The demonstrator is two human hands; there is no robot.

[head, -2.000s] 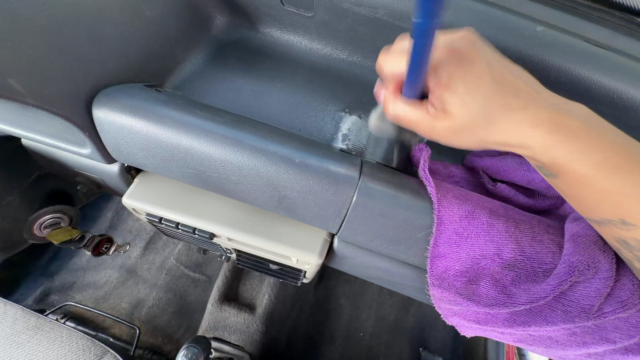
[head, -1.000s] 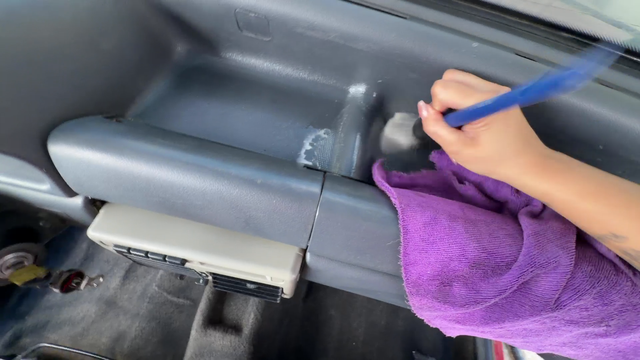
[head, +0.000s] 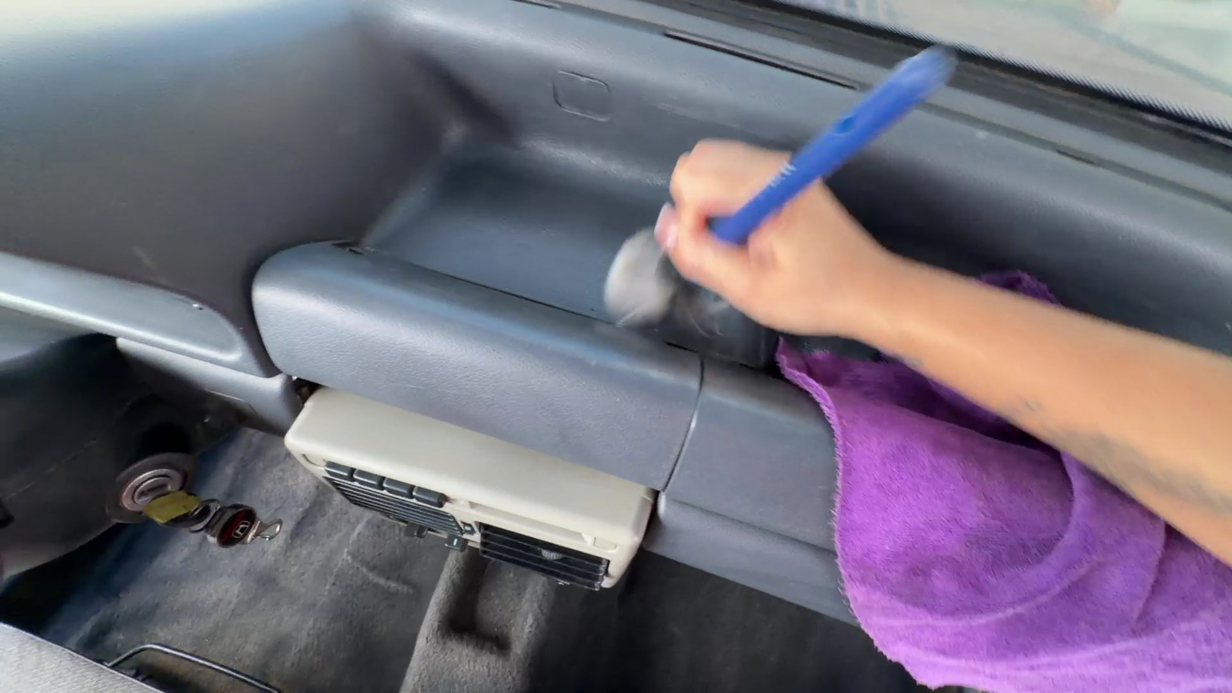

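Note:
My right hand (head: 760, 231) is closed around a detailing brush with a blue handle (head: 833, 144) that slants up to the right. Its pale round bristle head (head: 640, 279), blurred, is against the recessed shelf of the grey dashboard (head: 510, 221), just behind the padded front edge. Beneath my forearm a purple microfibre towel (head: 962, 520) drapes over the right part of the dashboard. My left hand is out of view.
Below the dash edge juts a beige vent panel (head: 481, 462) with black slats. Keys (head: 207, 515) hang from the ignition at the left. The windshield (head: 1088, 48) borders the top right. A seat corner (head: 58, 664) shows lower left.
My right hand has moved the brush from the right of the shelf's ridge leftward onto the shelf. The white residue seen around the ridge before is now hidden or not visible.

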